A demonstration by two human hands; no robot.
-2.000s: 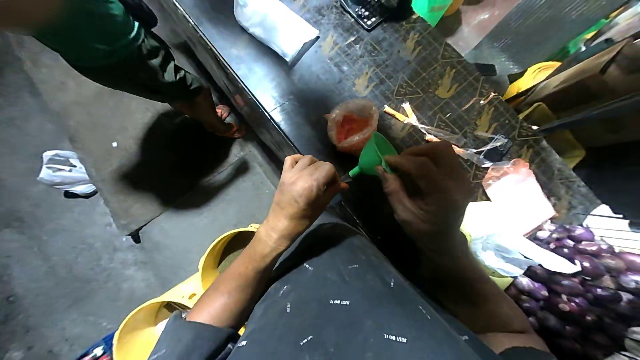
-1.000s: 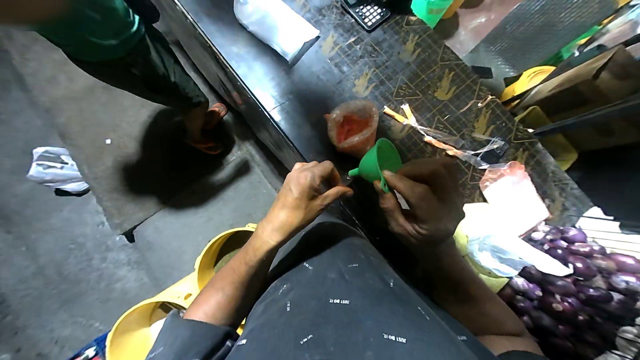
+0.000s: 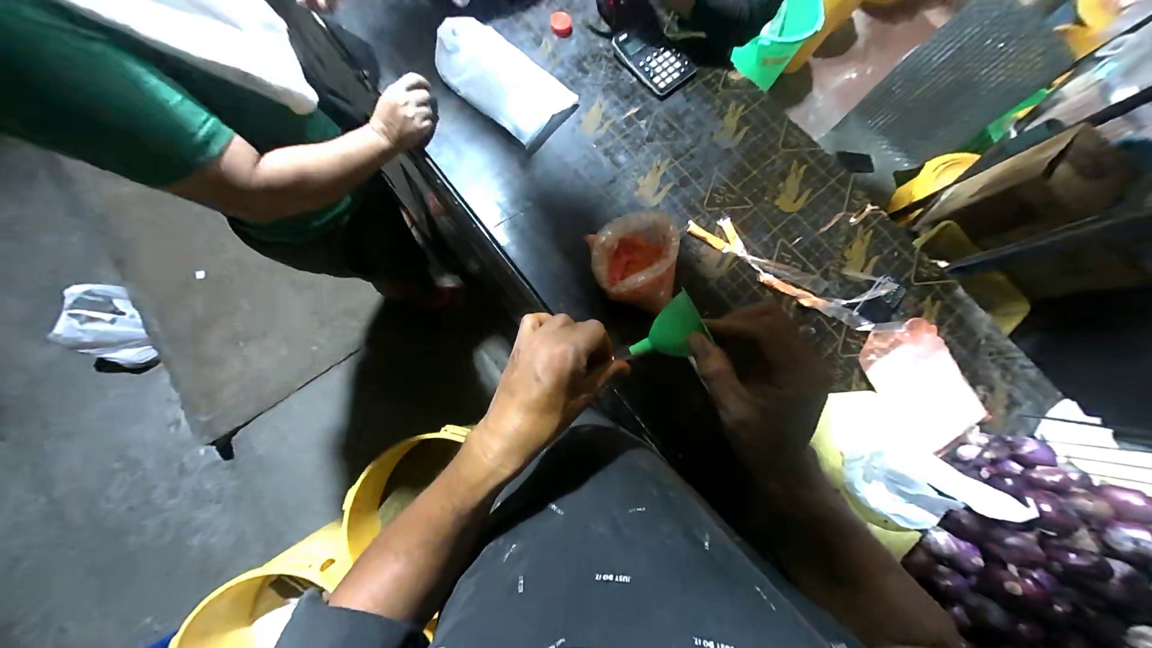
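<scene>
My right hand holds a small green plastic funnel by its rim, with the spout pointing left toward my left hand. My left hand has its fingers curled and thumb pressed near the spout tip; something small and clear may be between the fingers, too small to tell. Just beyond the funnel, an open clear plastic bag of orange-red powder stands on the dark patterned tabletop. Right of it lie thin plastic strips with orange and white parts.
A person in green stands at the left, a fist at the table edge. On the table are a silvery packet, a red cap, a calculator and a pinkish bag. Purple onions lie right; yellow tubs stand below left.
The person in green has come closer along the table, with an arm now at its edge. The funnel in my right hand has tilted, its wide mouth now facing more to the right.
</scene>
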